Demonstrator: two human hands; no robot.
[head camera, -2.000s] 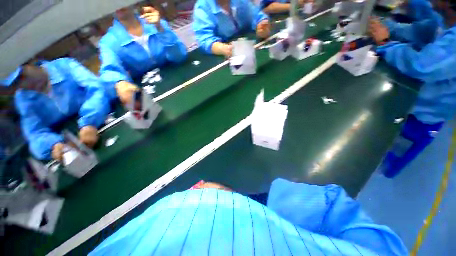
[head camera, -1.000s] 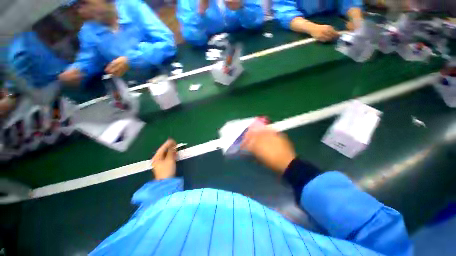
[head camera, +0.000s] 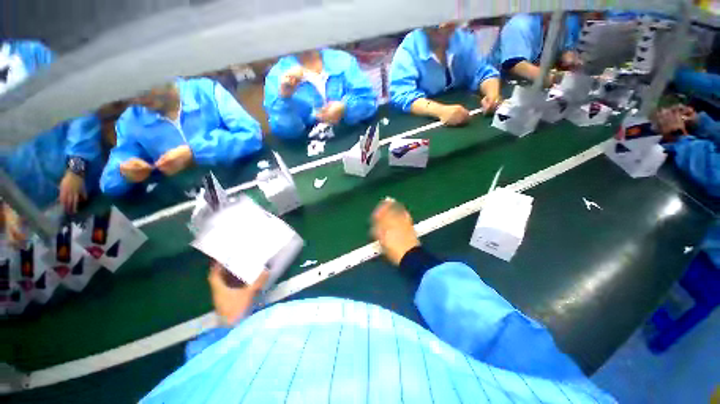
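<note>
My left hand (head camera: 233, 296) holds an open white product box (head camera: 249, 241) from below and behind, over the belt edge strip; its white lid panel faces up and part of the fingers is hidden behind it. My right hand (head camera: 395, 229) is over the conveyor belt by the strip, slightly blurred, with no box in it; its fingertips are too indistinct to tell a small part. Another open box (head camera: 501, 225) with a raised flap stands to the right on the near work surface. A closed printed box (head camera: 409, 153) lies on the belt ahead.
Open boxes stand on the belt (head camera: 331, 217), with a row at left (head camera: 71, 256) and more at far right (head camera: 635, 150). Small white parts (head camera: 320, 142) lie before the workers opposite. The belt edge strip (head camera: 331, 267) crosses the view. A scrap (head camera: 590, 203) lies at right.
The view has swung. My left hand, empty before, now holds an open box. My right hand has let go of the printed box it held. A printed box now lies on the belt ahead.
</note>
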